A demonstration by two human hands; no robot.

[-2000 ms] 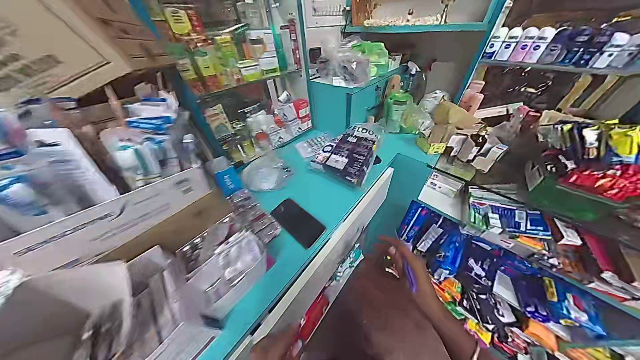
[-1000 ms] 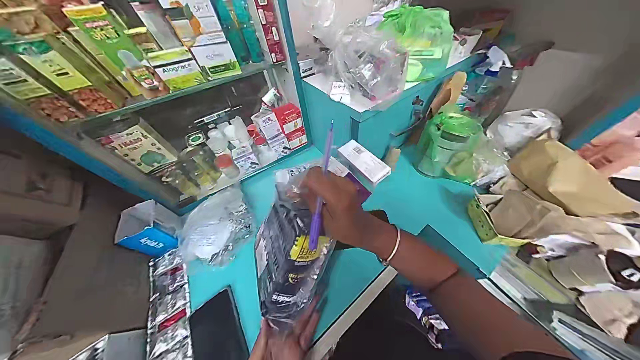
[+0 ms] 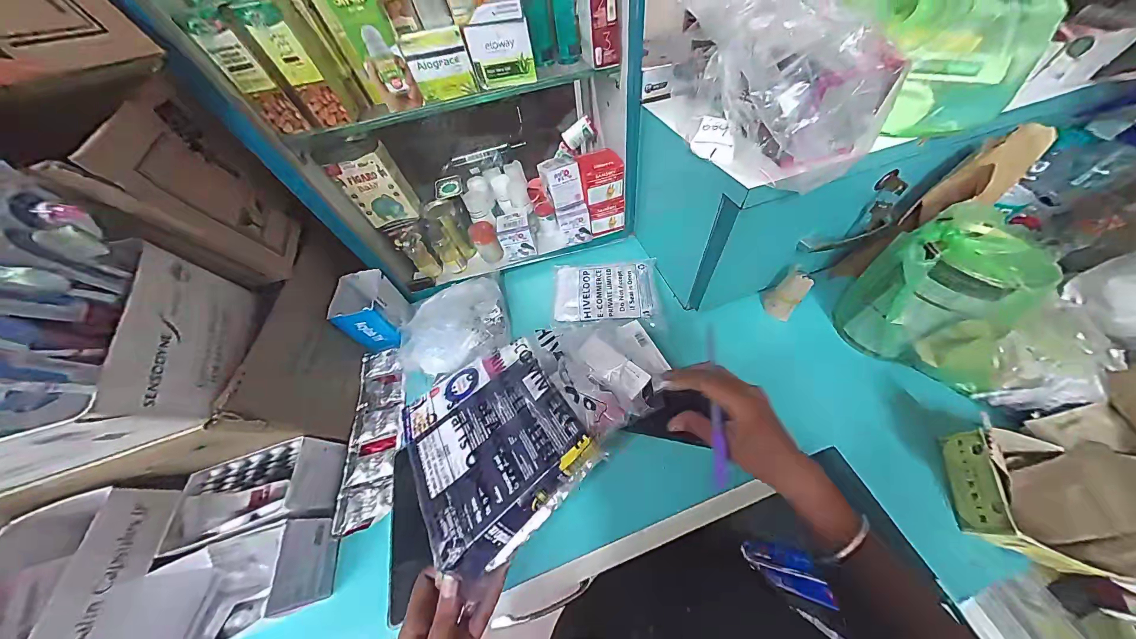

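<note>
My left hand grips the near corner of a dark printed plastic packet over the teal counter. My right hand has a purple pen held in it and reaches to a clear plastic bag holding small white boxes, at the packet's far right end. Whether the fingers pinch that bag I cannot tell. Behind lies a white printed packet. A dark flat object shows partly beneath the right hand, and another dark flat thing lies under the packet's left side.
A crumpled clear bag, a blue and white box and foil blister strips lie at left. Cardboard boxes crowd the far left. A glass-fronted shelf stands behind. A green plastic jar and brown paper bags are at right.
My right hand, which was over the dark packet with the pen, has moved right, off it. The dark packet now lies flatter and more of its printed face shows.
</note>
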